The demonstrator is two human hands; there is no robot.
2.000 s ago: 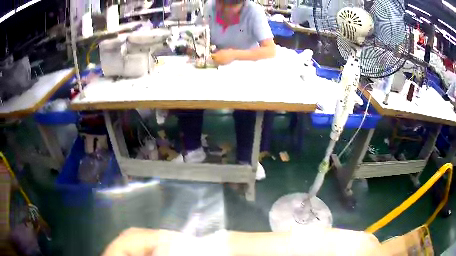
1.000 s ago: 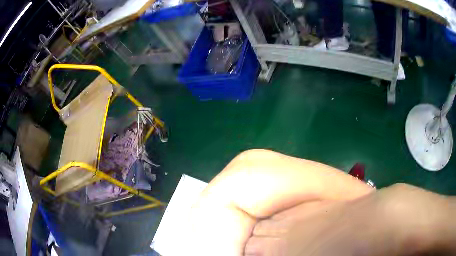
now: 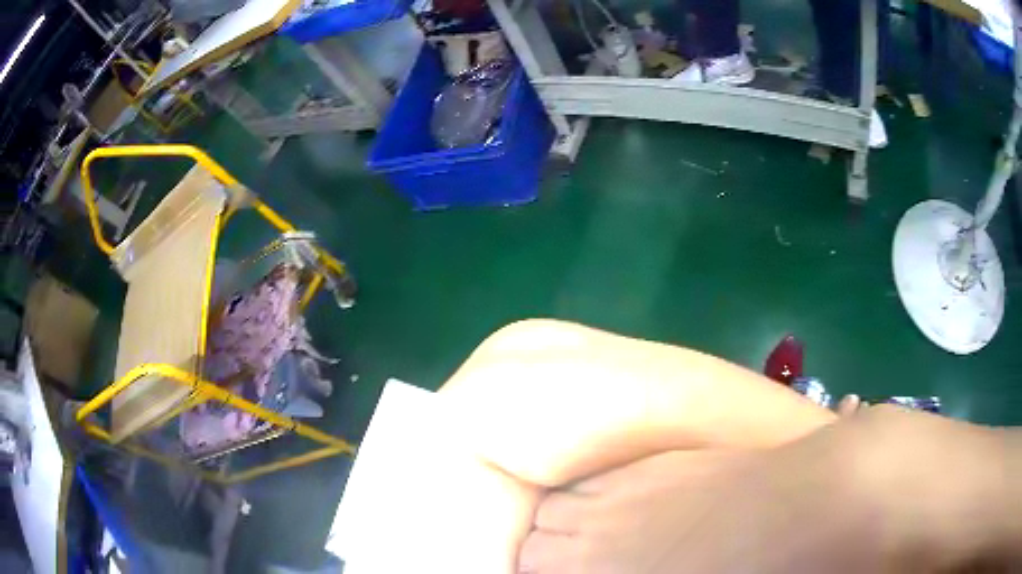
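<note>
My bare arms lie folded across the lower picture. My right hand [image 3: 600, 527] rests against the bend of my left arm [image 3: 628, 398], its fingers together and partly cut off by the bottom edge. No object shows in it, but its grip is unclear. My left hand [image 3: 849, 405] is almost wholly hidden behind my right forearm; only a small fingertip-like bit shows. A flat, overexposed white piece [image 3: 392, 482], board or cloth, lies at the left of my arms.
A yellow-tube trolley [image 3: 168, 303] with a wooden deck and pinkish bundles [image 3: 252, 336] stands left. A blue bin [image 3: 460, 168] holds a plastic-wrapped bundle. Behind are table legs [image 3: 717, 116] and a person's shoes [image 3: 728, 70]. A round white fan base [image 3: 950, 280] stands right. A red object [image 3: 784, 359] is beyond my arm.
Since two seconds ago the view has swung down and left, away from the tabletop and person's upper body. Over the last second it shifted slightly; my arms stay folded.
</note>
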